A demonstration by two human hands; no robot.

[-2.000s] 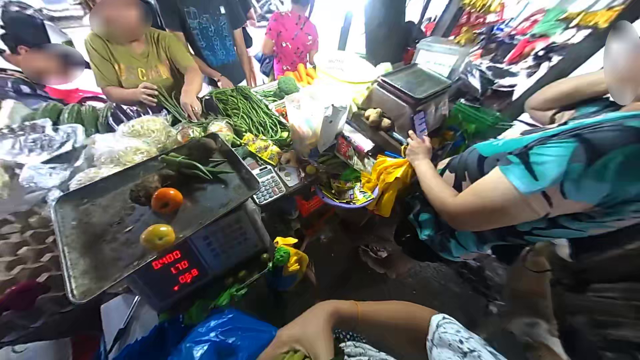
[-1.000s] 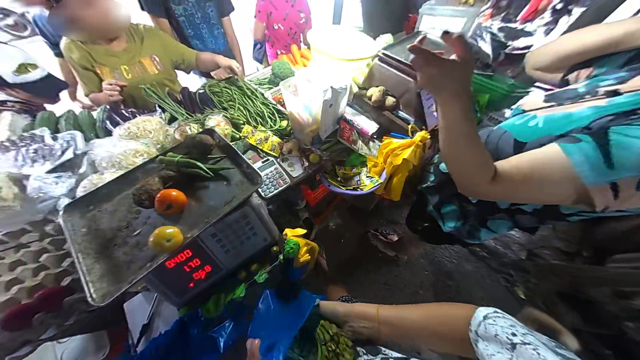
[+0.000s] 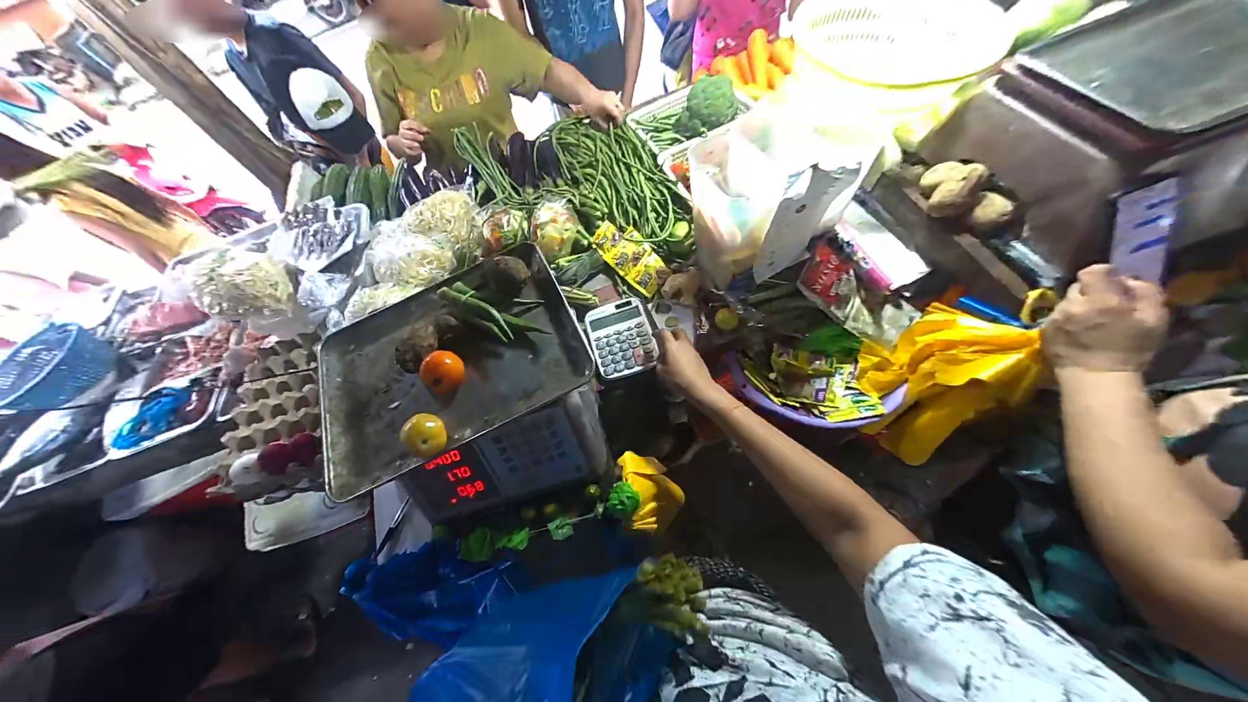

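Observation:
My right hand (image 3: 687, 366) reaches forward beside the white calculator (image 3: 621, 337), its fingertips over coins (image 3: 671, 320) on a small surface; whether they grip anything is hidden. My left hand is out of view. Left of the calculator, a metal weighing pan (image 3: 375, 390) tilts on a digital scale (image 3: 517, 453) with lit red digits. The pan holds an orange-red tomato (image 3: 442, 371), a yellowish tomato (image 3: 424, 435), green pods (image 3: 483, 312) and brown, rough produce (image 3: 417, 346). Below, near my lap, leafy greens (image 3: 663, 590) lie against a blue plastic bag (image 3: 526, 634).
Long beans (image 3: 624, 180), bagged sprouts (image 3: 429, 234) and egg trays (image 3: 278, 395) crowd the stall. A purple basin (image 3: 829, 417) of packets stands right of my hand, beside a yellow plastic bag (image 3: 955, 366). Another person's hand (image 3: 1107, 322) grips a phone (image 3: 1144, 229). People stand across the stall.
My right hand has moved from beside the blue bag and greens up to the coins by the calculator. The neighbouring person's raised hand has come down. The view has shifted.

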